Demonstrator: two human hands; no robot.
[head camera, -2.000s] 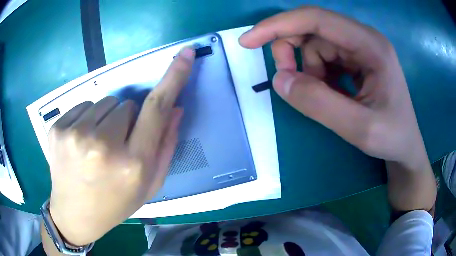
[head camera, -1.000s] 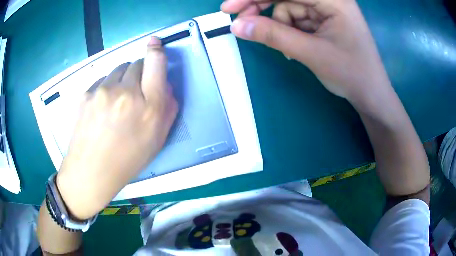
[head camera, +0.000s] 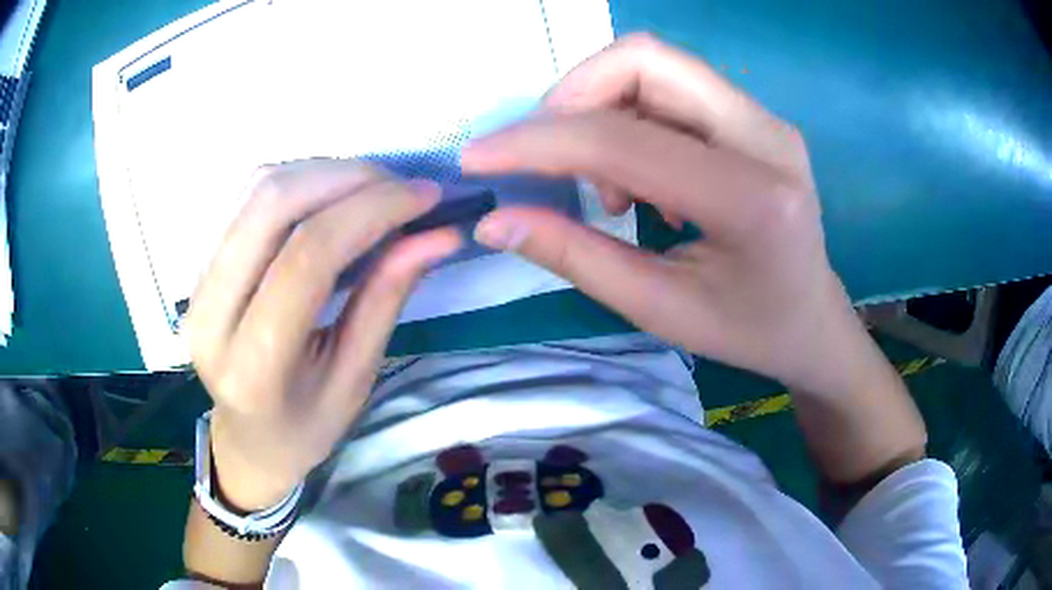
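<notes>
My left hand (head camera: 302, 282) pinches a black rubber foot (head camera: 464, 209) between thumb and fingertips, above the near edge of the laptop bottom cover. My right hand (head camera: 652, 190) is at the strip's free end, index finger and thumb apart on either side of it; the hand is slightly blurred. The laptop bottom cover (head camera: 335, 87) looks washed-out white, lying on a white sheet (head camera: 115, 173). A black foot (head camera: 149, 73) shows near its far left corner. A small dark mark shows near its near left corner. My hands hide part of the dotted vent area (head camera: 433, 156).
The green bench top (head camera: 900, 150) extends to the right. White and dark sheets or panels (head camera: 9, 127) are at the far left edge. Yellow-black floor tape (head camera: 750, 410) shows below the bench. Parts of other people's clothing show at both lower sides.
The view has tilted down, so the cover sits higher. My left hand has left the cover's far foot and now pinches a strip. My right hand has moved toward me and its fingers have parted.
</notes>
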